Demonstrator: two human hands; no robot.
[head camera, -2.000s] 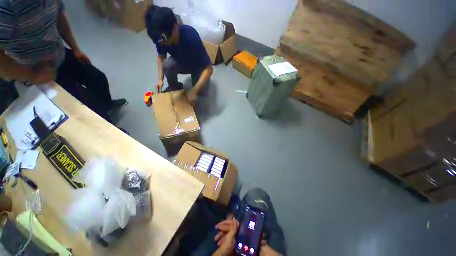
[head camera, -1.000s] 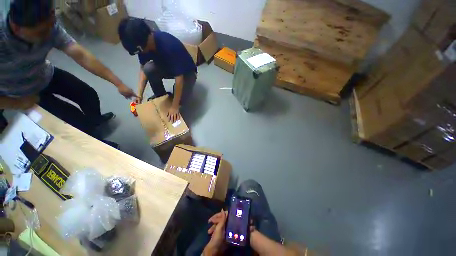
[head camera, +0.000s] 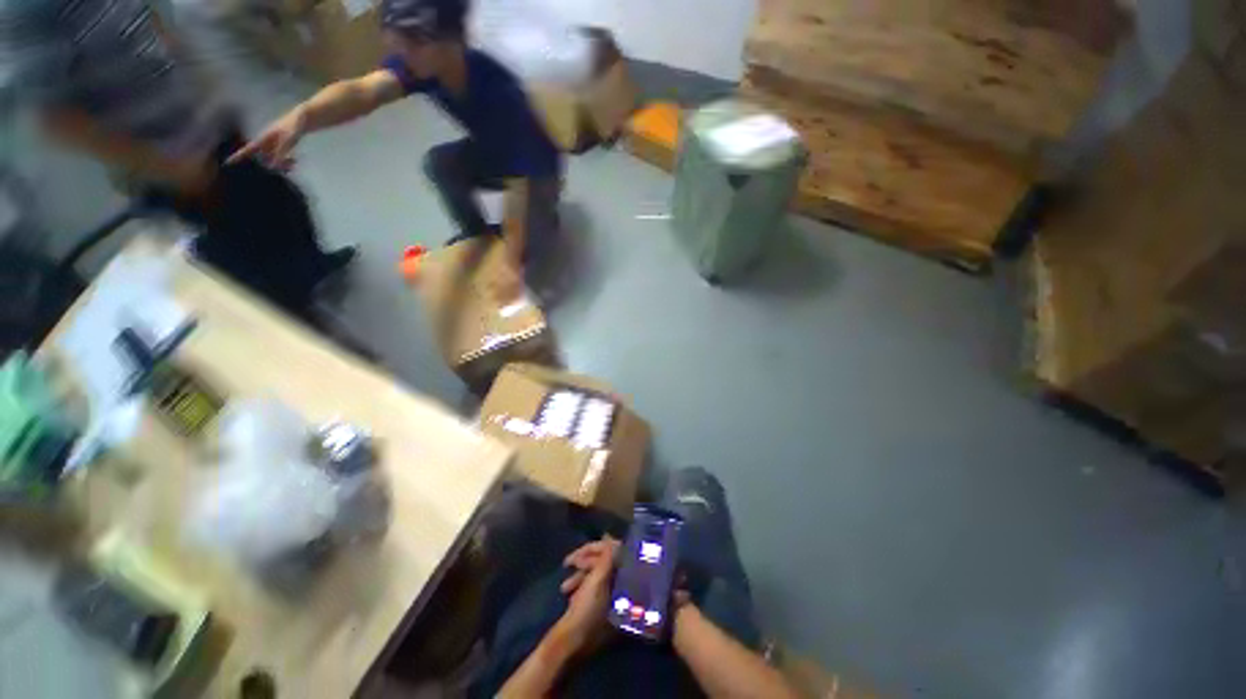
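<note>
A dark smartphone (head camera: 648, 574) with a lit screen and coloured icons is over my lap at the bottom centre. My left hand (head camera: 590, 582) is at the phone's left edge, with its fingers curled beside it; its grip is not clear. My right hand (head camera: 685, 615) holds the phone at its lower right edge and is partly hidden behind it.
A light wood desk (head camera: 418, 410) with blurred bubble wrap (head camera: 260, 485) is at left. An open carton (head camera: 547, 475) stands beside it. A person in dark blue (head camera: 506, 123) crouches at another carton (head camera: 465, 294). A green parcel (head camera: 735, 205) and wooden crates (head camera: 902, 123) stand behind.
The view has shifted and blurred. The person in dark blue now reaches an arm out to the left. The striped person's pointing arm is no longer over the carton. My hands stay at the phone.
</note>
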